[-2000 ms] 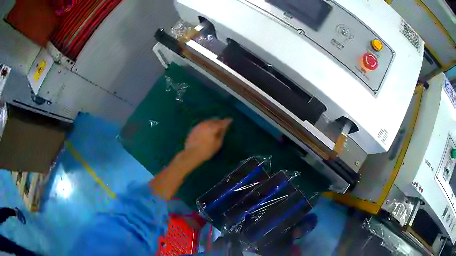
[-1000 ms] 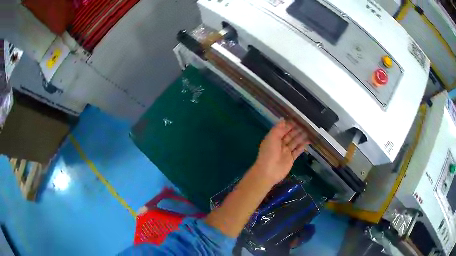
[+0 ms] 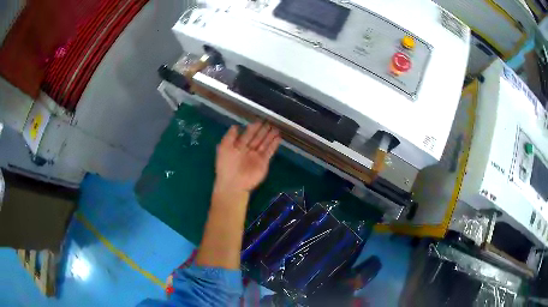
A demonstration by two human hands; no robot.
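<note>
My left hand (image 3: 245, 160) reaches up over the green table (image 3: 174, 159), palm showing and fingers near the sealing bar (image 3: 294, 139). It looks empty and open. The heat sealer (image 3: 372, 102) stands behind the table. Several dark flat boxes in shiny clear film (image 3: 303, 246) lie overlapping at the table's near right part. I cannot make out my right hand. A dark shape beside the boxes is too blurred to name.
Small film scraps (image 3: 191, 131) lie at the table's left. A neighbouring sealer (image 3: 511, 162) stands at right, with shiny wrapped dark items (image 3: 462, 279) below it. A brown box (image 3: 33, 210) is at left, and red ribbed material (image 3: 90, 48) at upper left.
My left hand first moved from over the table to the right part of the sealing bar, and is now further left along it, palm showing. The view has shifted; the boxes have stayed about in place.
</note>
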